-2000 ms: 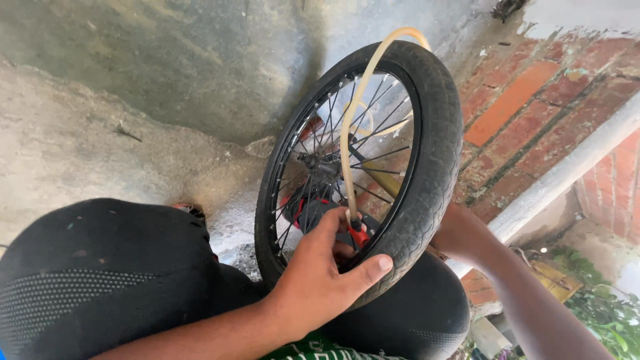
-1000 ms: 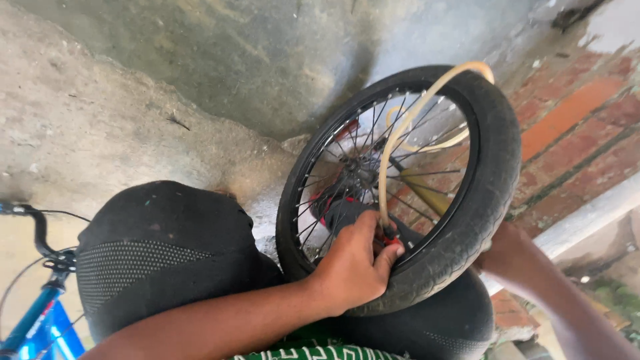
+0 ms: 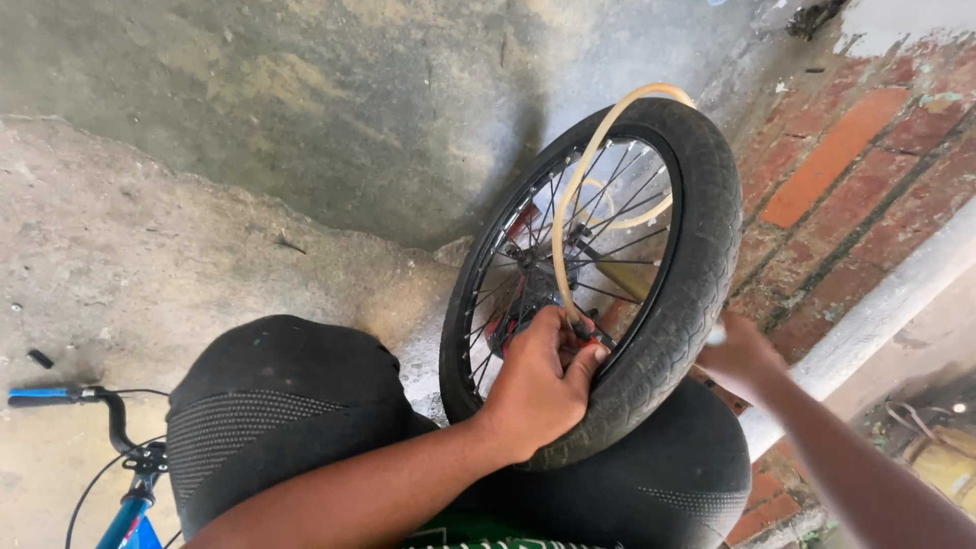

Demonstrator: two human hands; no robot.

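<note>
A bicycle wheel (image 3: 526,259) with a black tire (image 3: 690,259) stands tilted between my knees. At the rim's lower right, my left hand (image 3: 545,377) grips a red and black pump head (image 3: 593,333). A yellowish rubber hose (image 3: 563,229) rises from that head, arches over the tire's top and shows again through the spokes. My right hand (image 3: 736,351) is on the far right side of the tire, blurred, with its fingers partly hidden behind it; whether it holds something, I cannot tell. Behind the spokes a yellowish tube-like part (image 3: 619,276) is partly visible.
A blue bicycle (image 3: 126,518) with its handlebar (image 3: 116,419) lies at the lower left. A brick wall (image 3: 854,198) and a white pipe or beam (image 3: 884,309) run along the right. A small black piece (image 3: 40,358) lies on the rough concrete floor (image 3: 191,252).
My left hand stays at the pump head by the rim. More of the blue bicycle shows at the lower left than before, as the view has shifted.
</note>
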